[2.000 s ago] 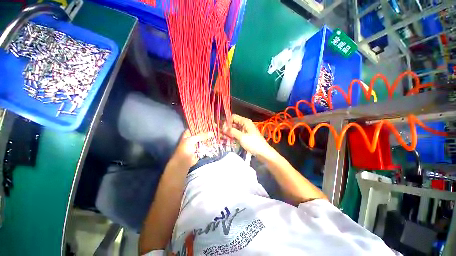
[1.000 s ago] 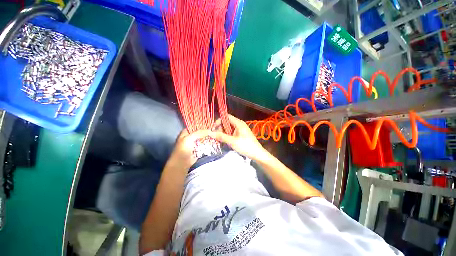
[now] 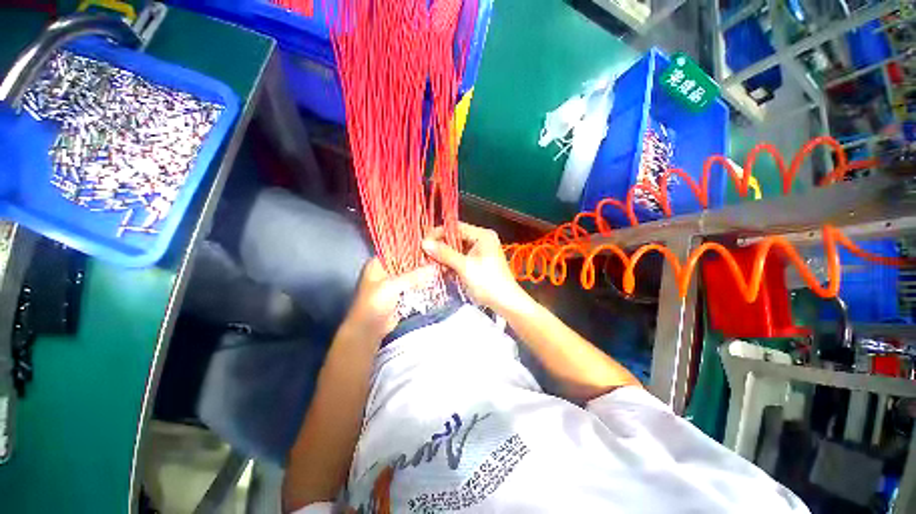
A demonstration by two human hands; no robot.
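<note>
A thick bundle of red lead wires (image 3: 387, 131) runs from the blue bin at the top down to my lap. Its silver-white wire ends (image 3: 422, 293) lie together at my waist. My left hand (image 3: 380, 291) is closed around the larger part of the bundle near these ends. My right hand (image 3: 472, 263) has its thumb and fingers on a smaller strand of wires at the bundle's right side. The fingertips partly hide the wires there.
A shallow blue tray (image 3: 206, 171) of silver pieces is at the left on a green bench (image 3: 90, 351). A blue parts bin (image 3: 620, 136) with a green label and whitish plastic (image 3: 585, 141) are at the right. An orange coiled hose (image 3: 628, 269) crosses beside my right arm.
My right hand has shifted slightly up and its fingers have changed position on the smaller strand. That strand has moved a little. My left hand keeps its hold.
</note>
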